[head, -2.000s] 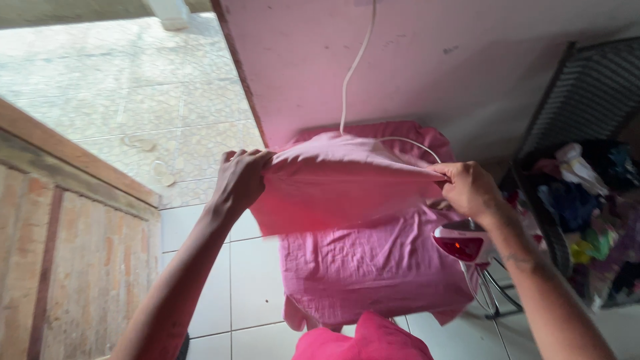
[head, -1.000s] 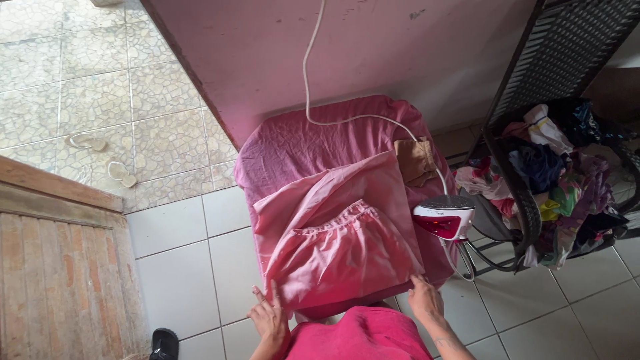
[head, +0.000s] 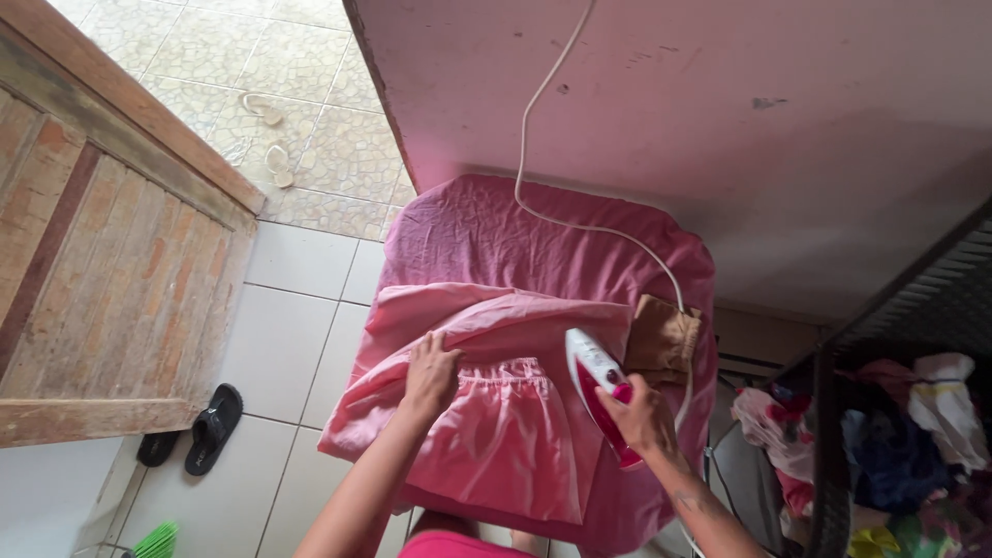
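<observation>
A pink satin garment with a gathered elastic waistband point(head: 504, 434) lies spread on a padded surface covered with a darker pink cloth point(head: 465, 225). My left hand point(head: 434, 372) rests on the pink fabric at the left end of the waistband, holding nothing. To the right of the garment, my right hand point(head: 639, 411) grips the handle of a white and magenta clothes iron point(head: 590, 387), its tip pointing up and left. The iron's white cord point(head: 570, 225) runs over the cover and up the wall. A folded brown garment point(head: 659, 337) lies beyond the iron, at the cover's right edge.
A dark woven rack or basket point(head: 825, 434) with heaped clothes point(head: 899, 434) stands at the right. A pink wall point(head: 659, 101) rises behind the padded surface. At the left are a wooden door point(head: 116, 263), black sandals point(head: 215, 426), light flip-flops point(head: 279, 165) and green broom bristles point(head: 157, 541).
The iron, seen standing at the right a second ago, is now in my right hand over the cloth. My left hand has moved up from the garment's lower edge to its waistband.
</observation>
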